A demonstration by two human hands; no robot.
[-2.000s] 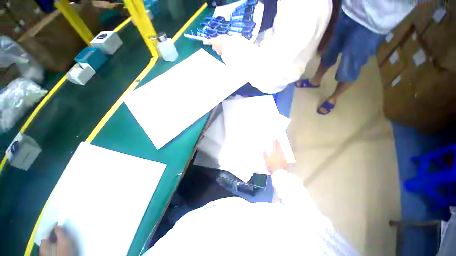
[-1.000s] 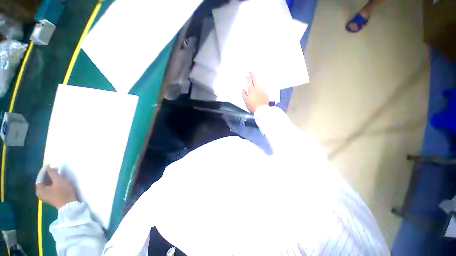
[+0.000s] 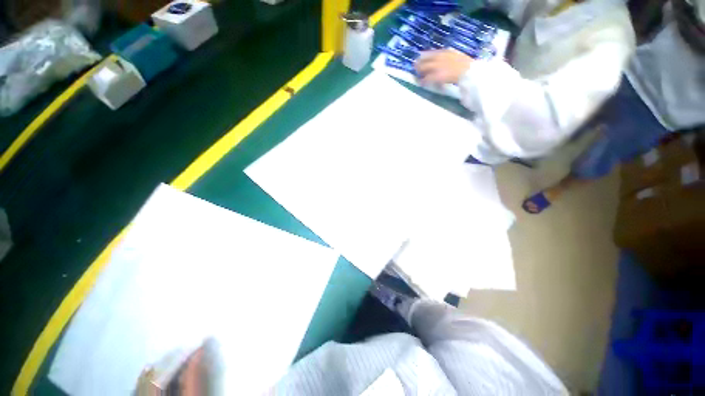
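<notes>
A large white sheet (image 3: 193,263) lies on the green bench in front of me. My left hand (image 3: 182,375) is blurred and cut off by the bottom edge, over the sheet's lower part; whether it holds anything cannot be told. A second white sheet (image 3: 363,162) lies further up the bench, its near corner close to the first sheet. Loose white sheets (image 3: 464,247) overlap beside the bench. My right sleeve reaches toward them, but my right hand does not show.
A person's hand (image 3: 442,67) rests by rows of blue watches (image 3: 433,35) at the top. A white bottle (image 3: 357,46) stands by a yellow post (image 3: 334,27). White boxes (image 3: 185,25) and a teal box (image 3: 147,52) sit on the yellow-edged conveyor at left.
The view has swung up toward the other worker and the watches. My right hand, earlier on the loose sheets, no longer shows. My left hand is now lower and blurred.
</notes>
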